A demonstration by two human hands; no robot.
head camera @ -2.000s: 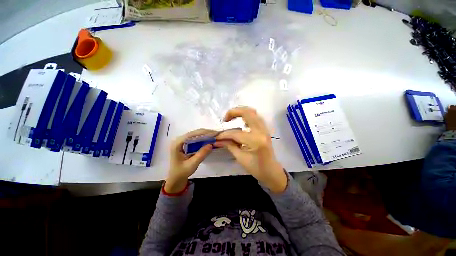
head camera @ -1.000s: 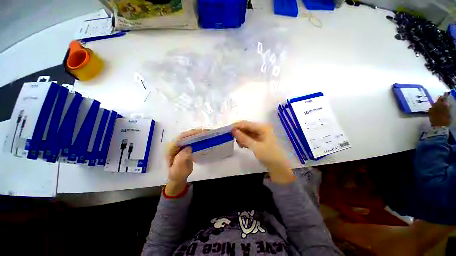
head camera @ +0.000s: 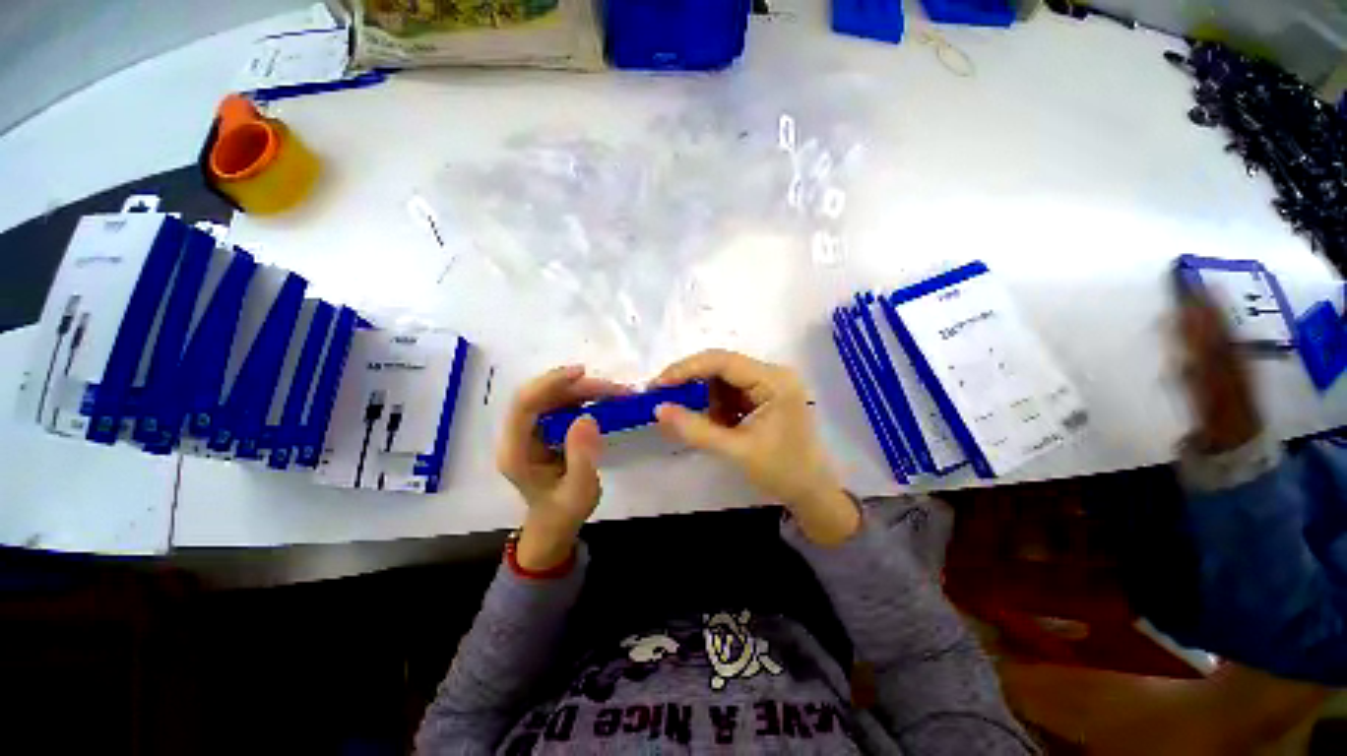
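Note:
A retail cable box [head camera: 626,412] is held between both hands in front of me, its narrow blue end facing up. My left hand [head camera: 553,455] grips the left end, thumb on the blue face. My right hand [head camera: 751,431] grips the right end, thumb and fingers on the blue edge. The box's broad faces are mostly hidden. Finished boxes [head camera: 396,406] stand in a leaning row at the left, cable pictures showing. Waiting boxes [head camera: 982,369] lean in an overlapping pile at the right, printed text side showing.
A heap of clear plastic hang tabs [head camera: 591,222] lies mid-table. An orange-yellow cup or tape roll [head camera: 263,160] stands left rear. A blue bin [head camera: 675,33] is at the back. Dark cables [head camera: 1270,141] lie far right. A coworker's blurred hand [head camera: 1220,381] is near a blue-framed card [head camera: 1244,303].
The held box has turned from showing a white flap and face to showing its blue end. My right hand has closed in on it. The coworker's hand has moved left.

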